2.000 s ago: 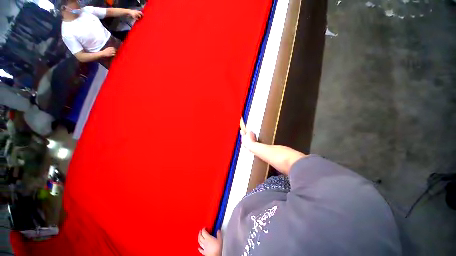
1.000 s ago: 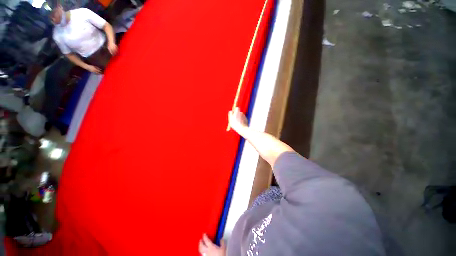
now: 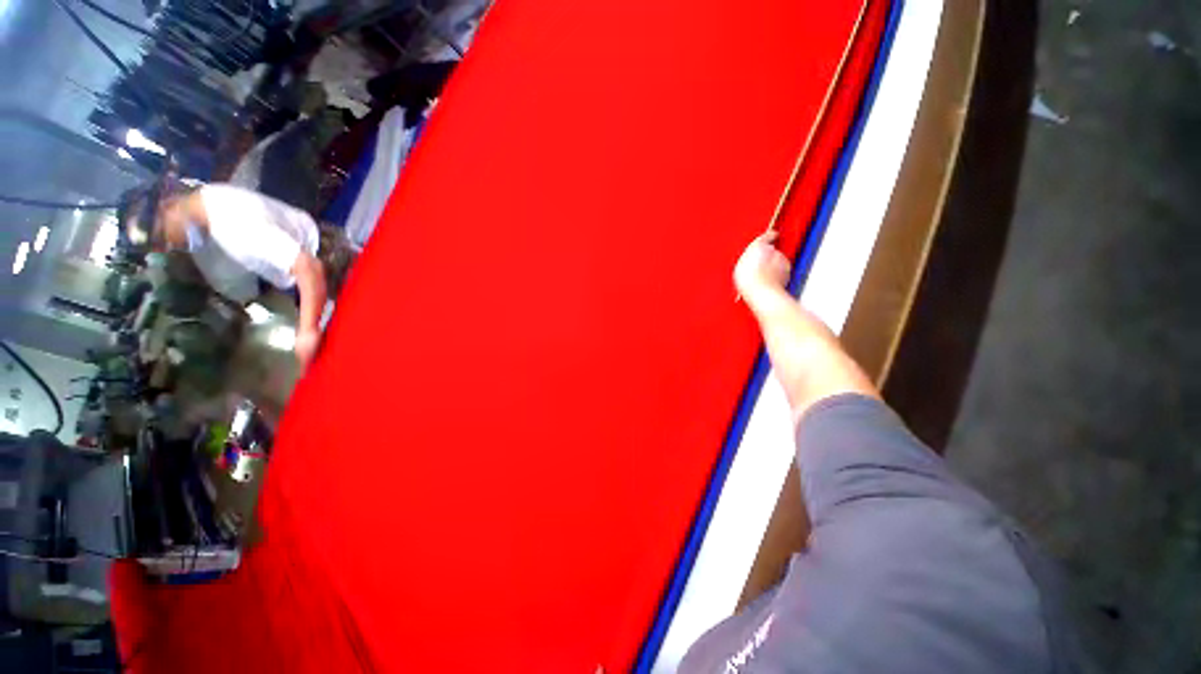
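A bright red fabric ply (image 3: 501, 342) covers most of the table. Its near edge runs beside a thin blue line of plies (image 3: 711, 494). My right hand (image 3: 763, 269) is closed around one end of a thin pale yellow stick (image 3: 819, 125), just inside the red edge. The stick lies over the fabric and runs away to the top edge of the picture. Of my left hand, at most a tiny fingertip shows at the bottom edge; the rest is cut off.
White underlay paper (image 3: 863, 244) and the brown table edge (image 3: 922, 198) lie beside the plies. Grey floor (image 3: 1106, 329) with scraps is at the right. A person in a white top (image 3: 257, 231) leans at the far side, one hand at the fabric. Red cloth hangs in folds at lower left.
The view has swung left. The stick has come out over the red fabric in my right hand since the earliest frame. My left hand has almost left the picture. The other person leans lower.
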